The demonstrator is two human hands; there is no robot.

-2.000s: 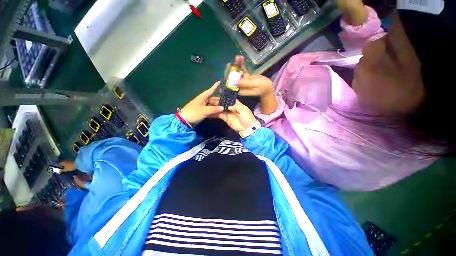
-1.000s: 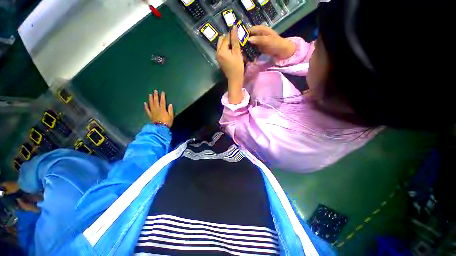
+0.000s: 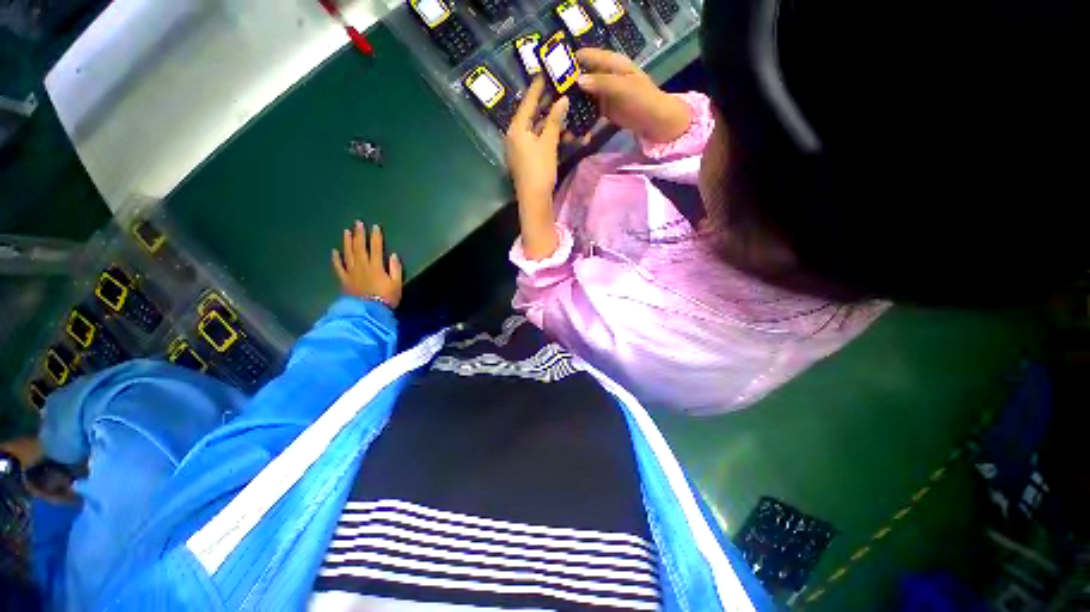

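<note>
My left hand (image 3: 368, 265) rests on the green bench mat (image 3: 311, 209) near its front edge, fingers spread, holding nothing. My right hand is not in view. Beyond my fingertips a small dark and silvery part (image 3: 366, 151) lies on the mat. To the right, a person in a pink smock holds a keypad phone (image 3: 558, 63) with a yellow frame and lit screen in both hands, over a blister tray (image 3: 481, 146) of similar phones.
At the left, another blister tray (image 3: 265, 313) holds phones, with a blue-sleeved person beside it. A white board (image 3: 179, 90) and a red pen (image 3: 361, 43) lie at the back. A dark cluttered item (image 3: 783, 544) is low at the right.
Two seconds ago both my hands were at a phone in front of me. Now the pink-smocked person holds a phone over the tray, my left hand is on the mat, and the view has shifted.
</note>
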